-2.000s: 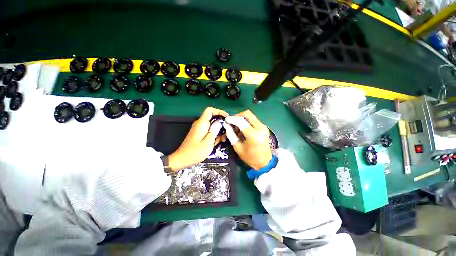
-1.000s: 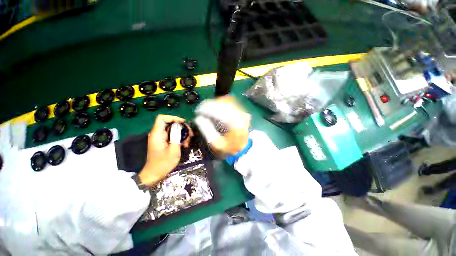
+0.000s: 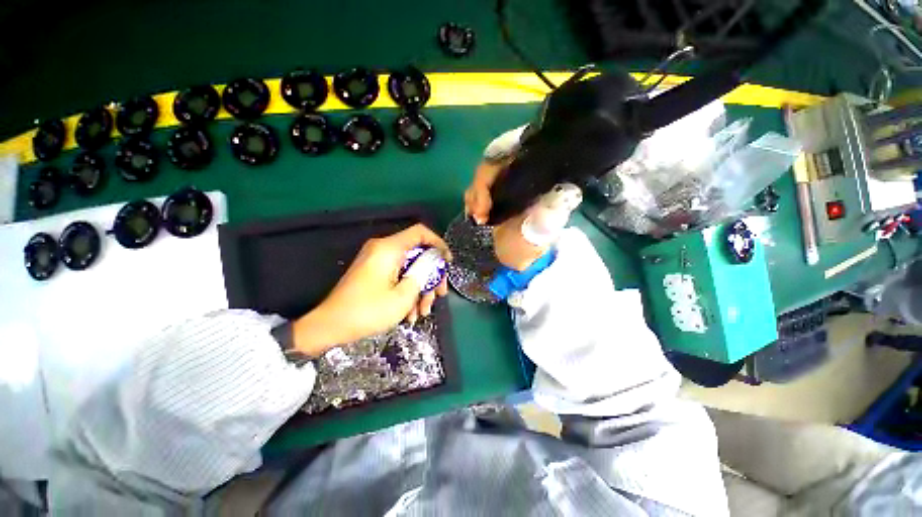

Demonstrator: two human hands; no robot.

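My left hand (image 3: 372,288) holds a round black unit (image 3: 426,269) with a shiny face turned up, over the right edge of the black parts tray (image 3: 324,252). Loose silver parts (image 3: 379,366) lie in the tray's near section. My right hand (image 3: 521,227), with a blue wrist strap, is wrapped around the thick black electric screwdriver (image 3: 566,136), which slants down from the upper right. White covers show on its fingers. The round speckled screw dish (image 3: 472,261) lies just below the screwdriver's low end, right of the tray; the tip itself is hard to make out.
Two rows of black units (image 3: 253,143) stand along the yellow strip (image 3: 455,89). More units lie on white sheets (image 3: 111,303) at left, and one on the belt. A plastic bag (image 3: 672,182), a green box (image 3: 708,293) with one unit on top, and a fixture with a red switch (image 3: 835,210) stand at right.
My right hand has left the unit and taken hold of the screwdriver, now pulled down over the dish. My left hand still holds the unit. The camera view has shifted.
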